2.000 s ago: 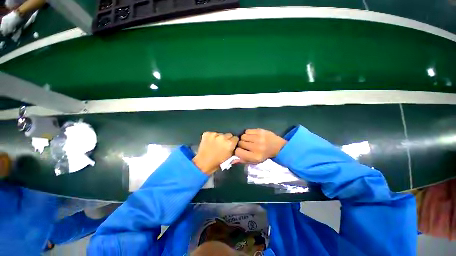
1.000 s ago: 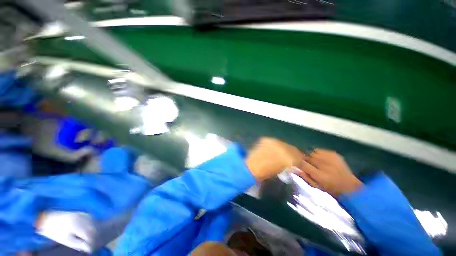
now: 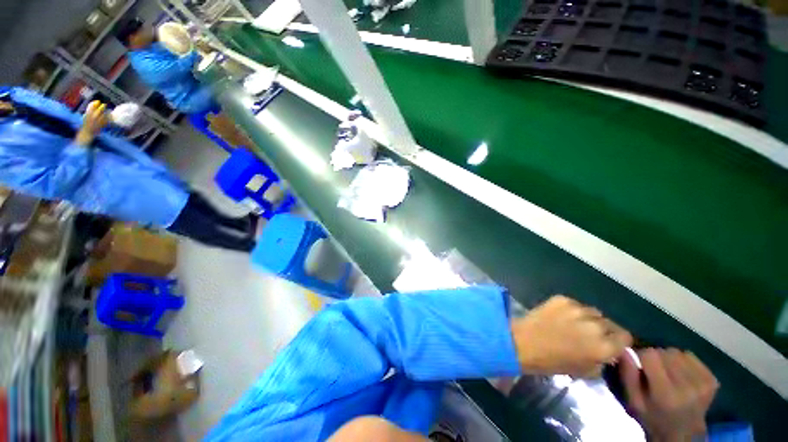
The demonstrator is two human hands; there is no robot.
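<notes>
My left hand (image 3: 570, 337) and my right hand (image 3: 674, 388) are bare and close together at the lower right, fingers curled. A sliver of white wipe (image 3: 634, 356) shows between their fingertips; fingers hide the rest, and any other small part. Glossy clear film (image 3: 596, 413) with strong glare lies on the dark green worktop below the hands. Another bright sheet (image 3: 432, 272) lies beyond my left sleeve. A heap of white wipes (image 3: 378, 188) lies farther up the bench, beside a whitish bottle (image 3: 352, 145) near the post.
A green belt (image 3: 553, 160) runs between white rails (image 3: 553, 229). A black pocket tray (image 3: 639, 52) lies beyond it. A metal post (image 3: 367, 78) rises at the rail. Blue stools (image 3: 302, 250), cartons (image 3: 134, 256) and two people in blue smocks (image 3: 112, 181) are at the left.
The view has swung left, bringing the aisle, stools and people into sight. My hands now appear lower right, still together. Less of the white wipe shows between them.
</notes>
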